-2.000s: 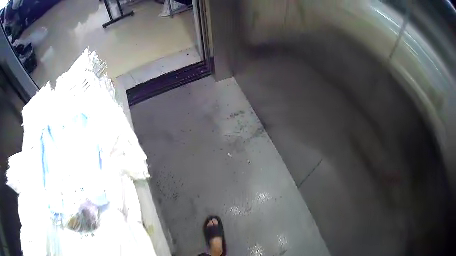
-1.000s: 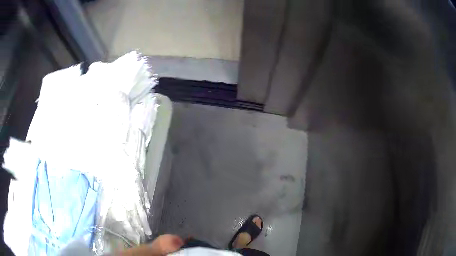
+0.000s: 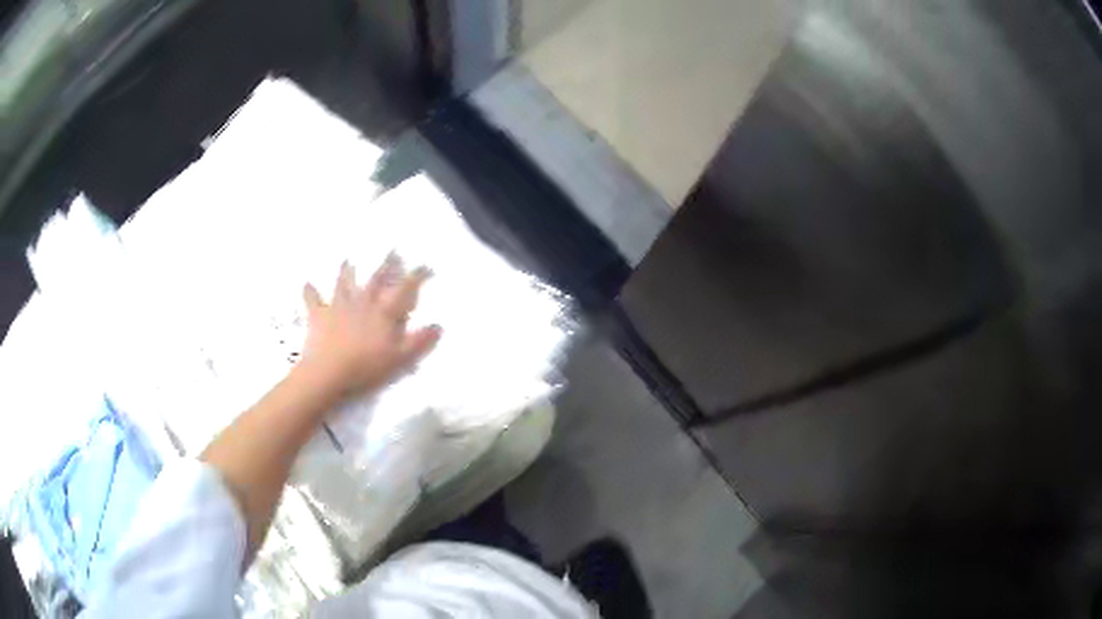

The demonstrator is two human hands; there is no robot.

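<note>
White polybagged garments (image 3: 242, 242) lie heaped in a pale bin (image 3: 514, 453) in the left half of the view, partly washed out by glare. A light blue bagged garment (image 3: 91, 490) lies on them at the lower left. My left hand (image 3: 366, 333) is over the white bags, palm down with fingers spread, and grips nothing; whether it presses on them cannot be told. My right hand is not in view. Most of the bin is hidden under the bags.
Dark metal lift panels (image 3: 834, 242) stand on the right. A dark door track (image 3: 520, 187) runs past the bin's far end, with beige floor (image 3: 659, 85) beyond. A dark shoe (image 3: 608, 578) and white clothing show at the bottom.
The view has turned, so the bin lies more diagonally and the door opening appears narrower. A hand blurred at the bottom edge earlier; my left hand is now extended over the white bags.
</note>
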